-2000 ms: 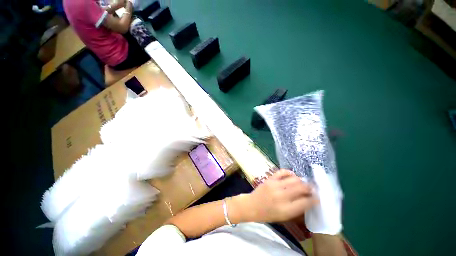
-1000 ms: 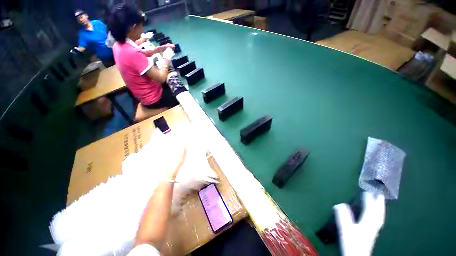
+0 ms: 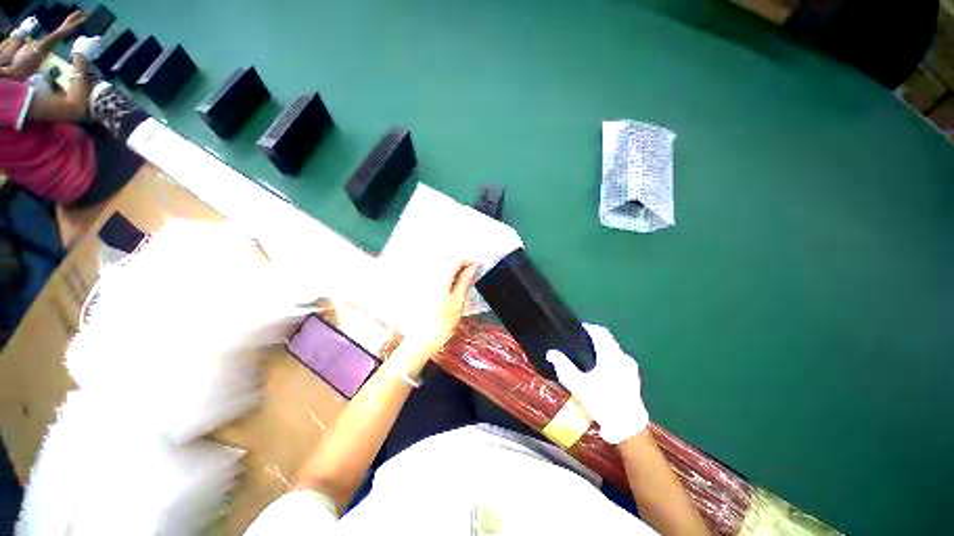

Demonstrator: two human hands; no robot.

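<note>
My right hand, in a white glove, holds a black unit over the edge of the green surface. The unit's far end is at the mouth of a white bubble bag; whether it is inside is hard to tell. My bare left hand holds the bag near its mouth. The bag partly hides another black unit behind it. A filled bubble bag lies farther off on the green surface.
Several black units stand in a row along the wrapped rail. At left, a white heap of bubble bags, a lit smartphone and a dark phone lie on cardboard. A person in pink sits at upper left.
My left hand has moved from the heap to the rail and now holds a bag. My right hand has lifted a black unit to it. The view has shifted.
</note>
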